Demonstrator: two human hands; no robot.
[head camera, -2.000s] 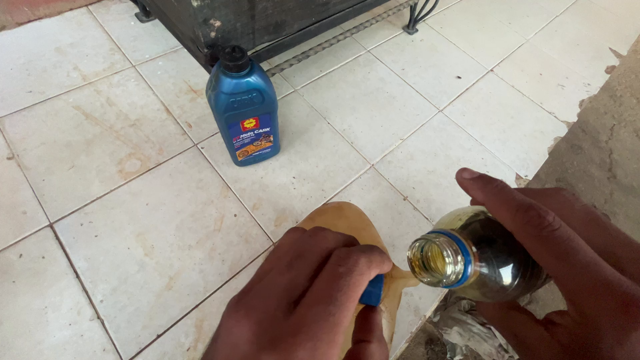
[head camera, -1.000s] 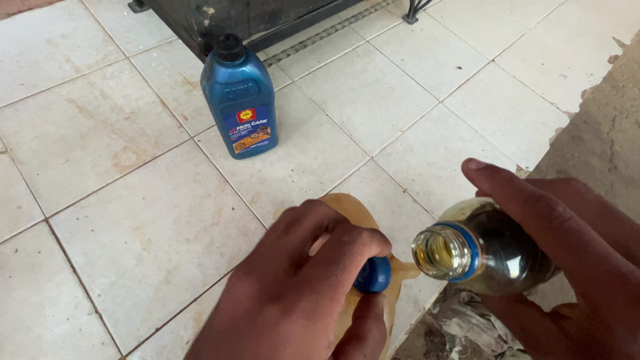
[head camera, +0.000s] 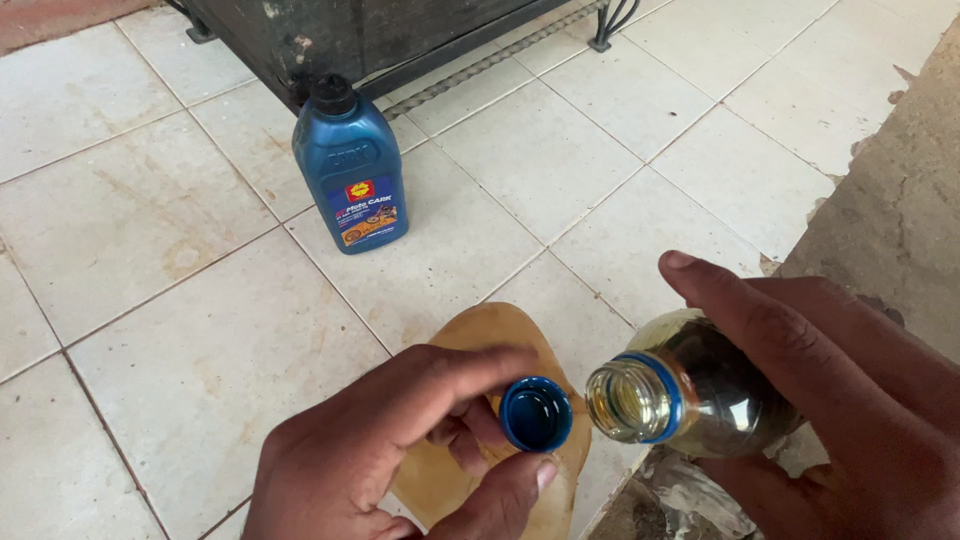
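Note:
My left hand (head camera: 390, 442) holds a small blue plastic bottle cap (head camera: 535, 415) between thumb and fingers, its hollow side facing the camera and glossy inside. Just to the right, my right hand (head camera: 825, 390) grips a clear bottle (head camera: 705, 390) lying tilted, with its uncapped threaded mouth toward the cap and a blue ring on its neck. Liquid shows in the bottle. Cap and bottle mouth are apart. Beneath my left hand is a translucent yellowish-brown container (head camera: 487, 330), partly hidden. A blue Moto Cark oil bottle (head camera: 352, 172) with a black cap stands upright farther off.
White floor tiles (head camera: 187, 375) with stains and dark joints lie below. A dark box-like piece of furniture (head camera: 420, 37) on metal legs stands behind the oil bottle. At right the broken tile edge meets rough concrete (head camera: 885, 225). A crumpled plastic bag (head camera: 697, 495) lies beneath my right hand.
My left hand has turned the blue cap so that its hollow side shows, and its fingers have spread from over it. My right hand keeps the bottle tilted in much the same place.

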